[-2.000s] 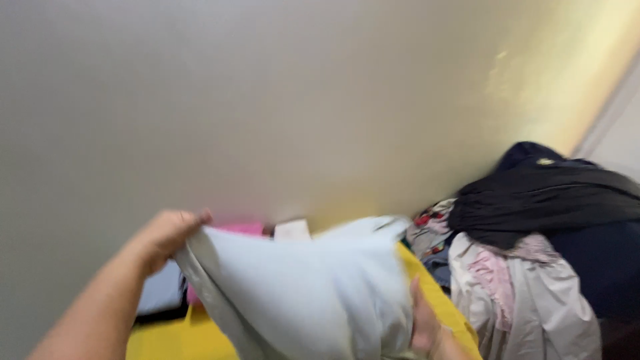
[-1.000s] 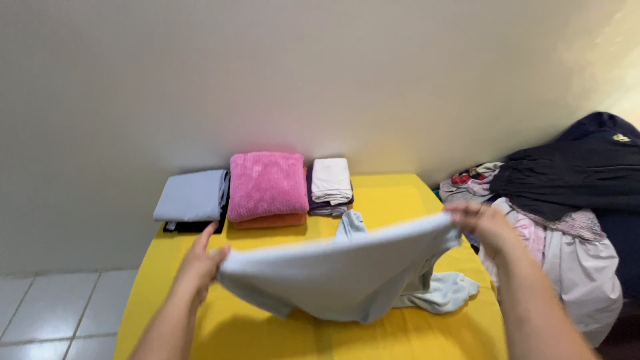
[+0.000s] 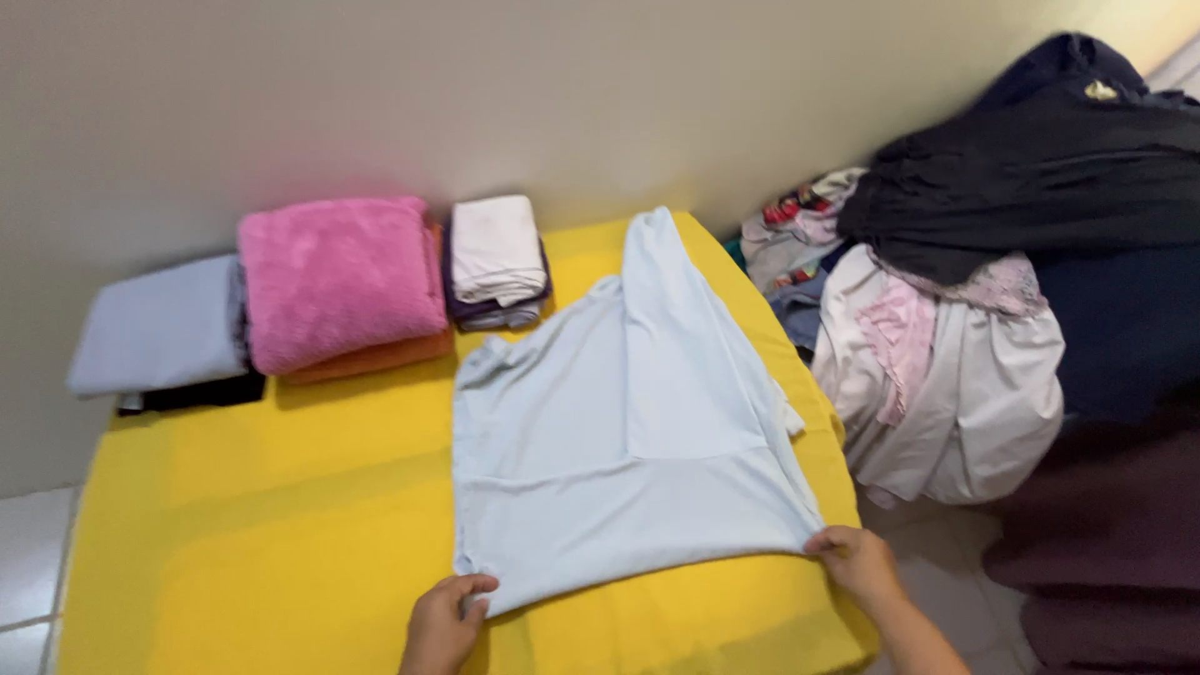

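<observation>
A light blue long-sleeved garment lies spread on the yellow cloth cover of a table or bed. One sleeve is laid over its body, with the cuff end pointing toward the wall. My left hand pinches the garment's near left corner between thumb and fingers. At the near right corner, my right hand grips the fabric edge.
Along the wall stand a folded grey-blue cloth on a black one, a folded pink fleece on an orange one, and a small stack topped with white cloth. To the right, unfolded clothes are heaped.
The light blue garment, held up between both hands a second ago, now lies flat on the yellow cover. Both hands have come down to its near corners.
</observation>
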